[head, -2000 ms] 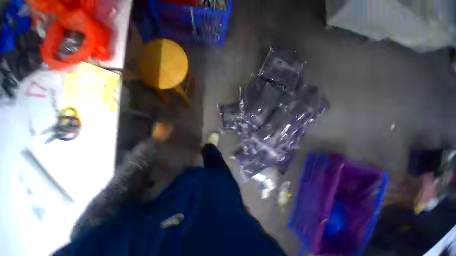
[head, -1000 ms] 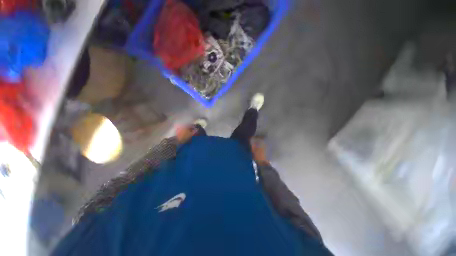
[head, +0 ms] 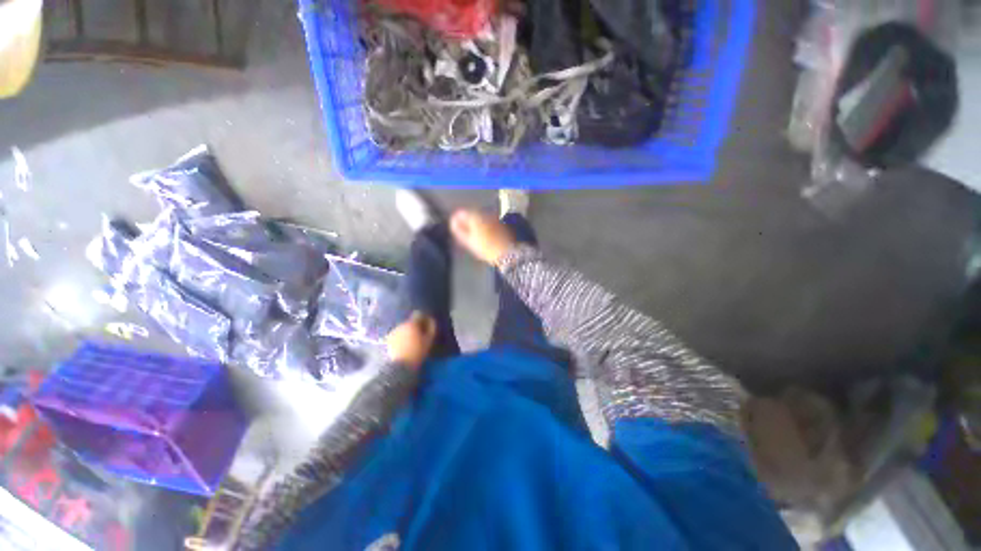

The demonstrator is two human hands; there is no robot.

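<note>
The blue plastic crate [head: 527, 172] lies in front of my feet at the top of the view. It holds tangled beige strips [head: 463, 102], a red bag [head: 446, 15] and crumpled black plastic [head: 619, 102]. My right hand [head: 481, 235] is stretched out short of the crate's near side, over my legs, and touches no strip. My left hand [head: 411, 340] is low beside my left thigh, near the right edge of the pile of bagged garments [head: 231, 274]. Both hands are small and blurred. No held thing shows, and how far the fingers are closed is unclear.
A purple-lined crate [head: 145, 414] stands below the pile at the lower left. White scraps [head: 19, 172] lie on the floor at the far left. A black round container or bag [head: 898, 95] is at the upper right. A blurred brown object [head: 801, 441] is at the lower right.
My view has turned, so the crate of strips is now straight ahead and the pile is back in view at the left. My right arm has come forward across my legs.
</note>
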